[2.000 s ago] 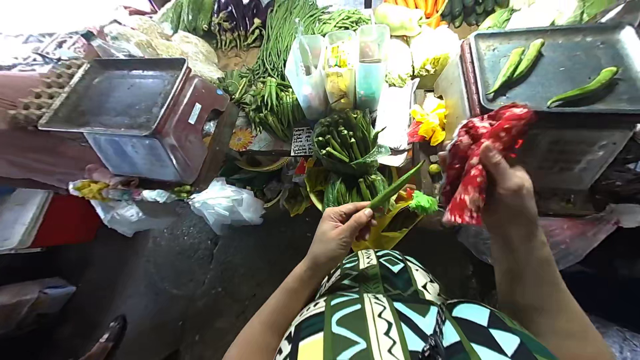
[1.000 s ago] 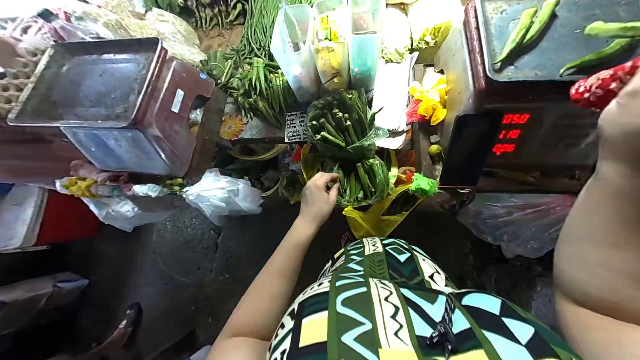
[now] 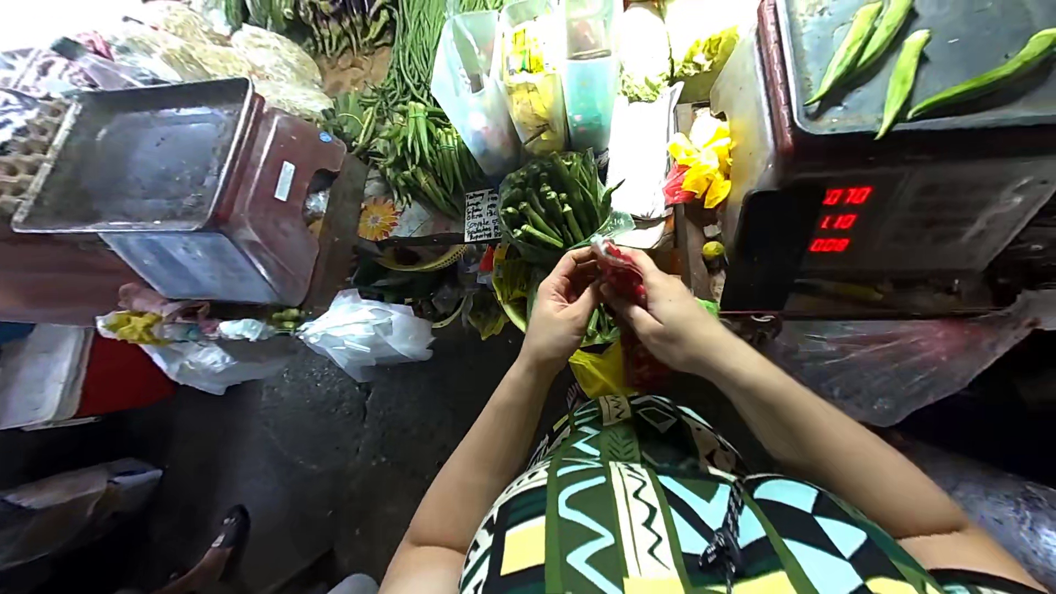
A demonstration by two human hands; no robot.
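My right hand [image 3: 660, 318] grips a red patterned cloth [image 3: 620, 276] in front of my body. Close against it, my left hand [image 3: 565, 309] has its fingers bent near the top of the cloth; whether they pinch anything is hidden. Just beyond both hands stands a bundle of okra [image 3: 549, 206] in clear plastic. More green pods show partly behind my hands, above a yellow plastic bag [image 3: 601, 370]. Several okra pods [image 3: 903, 78] lie on the metal tray of the right weighing scale [image 3: 916, 157], whose red display is lit.
At the left stands another scale with a metal tray [image 3: 144, 157]. White plastic bags [image 3: 367, 330] hang from the stall edge. Clear plastic holders [image 3: 536, 82] stand at the back beside bundled greens [image 3: 425, 148]. A handwritten sign [image 3: 481, 216] is below them. A person's foot [image 3: 229, 532] shows lower left.
My right hand has come from the right scale to the middle with the red cloth. My left hand has left the greens and met it. More okra lies on the tray than two seconds ago.
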